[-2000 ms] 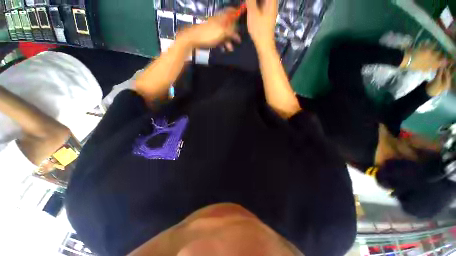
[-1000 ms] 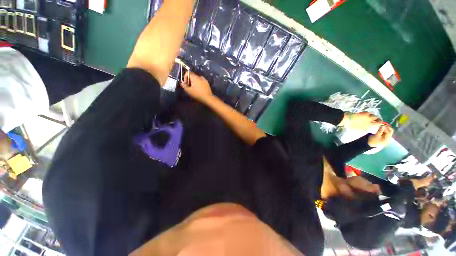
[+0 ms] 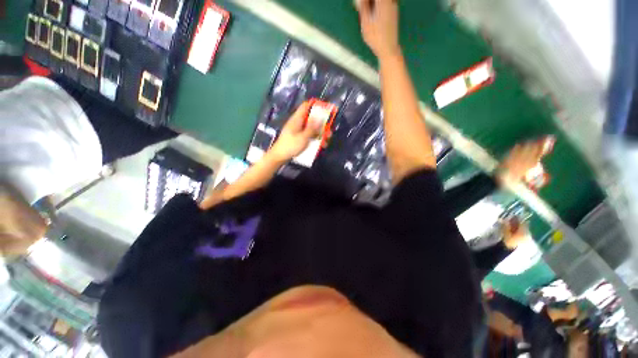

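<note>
My left hand [image 3: 292, 140] holds a palm-sized unit [image 3: 320, 117] with a white face and a red-orange border, over a glossy black blister tray [image 3: 285, 77]. Another pale face shows just below the unit, partly covered. My right hand [image 3: 378, 24] is stretched forward past the pale rail, at the top edge of the picture. Its fingertips are cut off or blurred, so whether it holds anything is unclear. Gold- or white-rimmed parts [image 3: 263, 137] sit in the tray's near left pockets.
Red-edged white units lie on the green surface left of the tray [image 3: 208, 38] and beyond the rail [image 3: 463, 82]. A pale rail [image 3: 301, 31] runs diagonally. Another tray with framed parts [image 3: 150, 89] is at the left. Neighbouring workers' hands are at the right [image 3: 523, 162] and left [image 3: 21, 222].
My left hand has come back from beyond the top edge and now holds the red-bordered unit. My right hand has left the framed part at the tray and moved forward over the rail. The view has turned.
</note>
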